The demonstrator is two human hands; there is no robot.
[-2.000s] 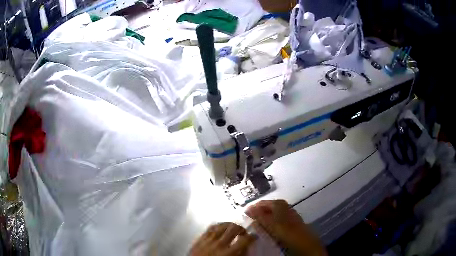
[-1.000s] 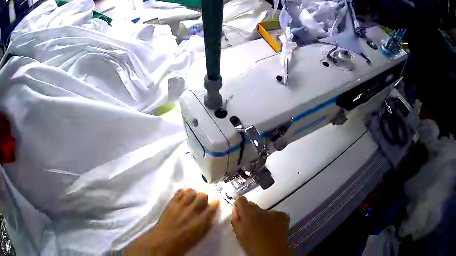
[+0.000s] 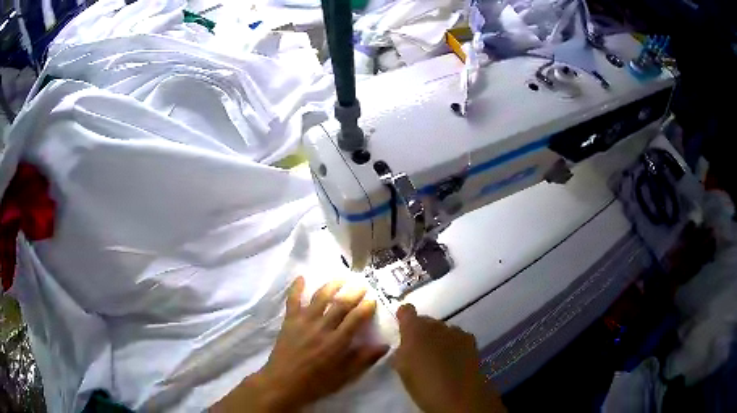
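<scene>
The white garment piece point(image 3: 153, 242) spreads left of the sewing machine point(image 3: 436, 121) and runs under both hands to the needle area. My left hand point(image 3: 327, 343) lies palm down on the cloth with its fingers spread, just below the presser foot point(image 3: 372, 270). My right hand point(image 3: 432, 351) is beside it on the right, fingers curled at the cloth's edge, close to the needle plate point(image 3: 404, 276). The fingertips' hold on the edge is partly hidden. A red fabric part point(image 3: 28, 206) shows at the heap's far left.
The dark green rod point(image 3: 339, 64) stands upright on the machine head. Black-handled scissors point(image 3: 659, 189) lie on grey cloth at the right end. Crumpled scraps point(image 3: 525, 28) sit behind the machine. The table's front edge carries a printed scale point(image 3: 566, 306).
Since the earlier frames, my left hand has opened and spread flat on the cloth. Both hands came up to the presser foot from lower down. The camera view has shifted.
</scene>
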